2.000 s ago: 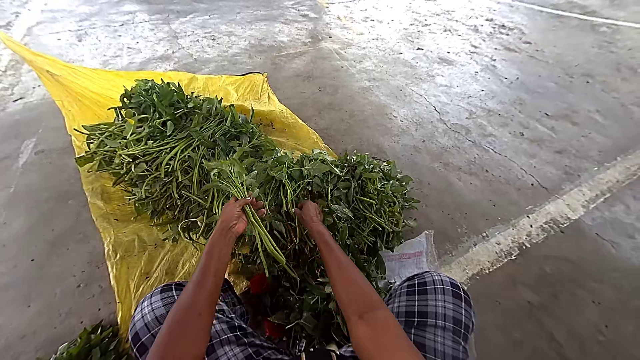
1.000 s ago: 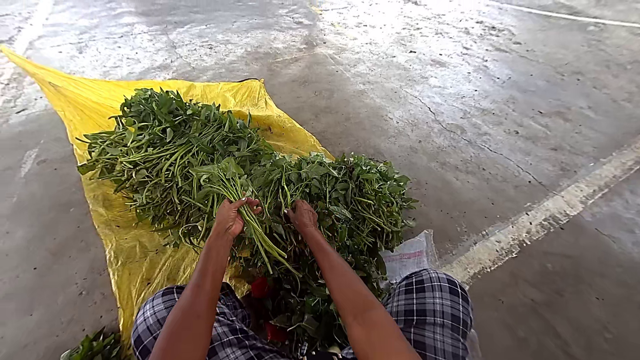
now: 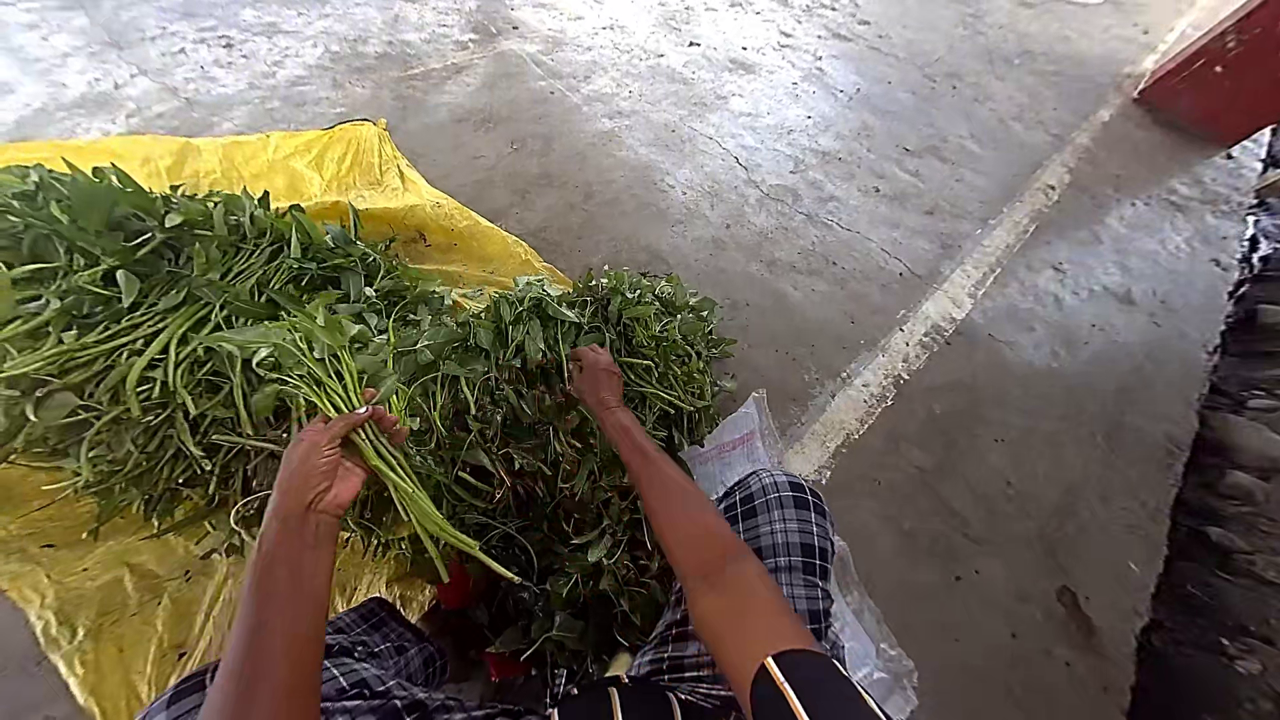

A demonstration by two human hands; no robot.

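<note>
My left hand [image 3: 335, 455] is closed around a bunch of long green leafy stems [image 3: 405, 490], whose cut ends point down to the right. To its right, my right hand [image 3: 597, 380] reaches into the near heap of leafy greens [image 3: 640, 320]; its fingertips are partly hidden among the leaves, so what they grip cannot be told. A larger heap of leafy stems [image 3: 130, 330] lies at the left on a yellow woven plastic sheet [image 3: 470, 235]. Small red objects [image 3: 455, 585] show under the greens between my knees.
A white plastic sack [image 3: 740, 445] lies by my right knee, partly under it. The concrete floor [image 3: 800, 180] carries a worn white painted line [image 3: 930, 325]. A red block-like base [image 3: 1215, 75] stands at the upper right, and a strip of rough stones [image 3: 1235, 470] runs along the right edge.
The view has swung to the right. My right hand has moved right, away from the left hand, over the near heap. The left hand still holds the bunch.
</note>
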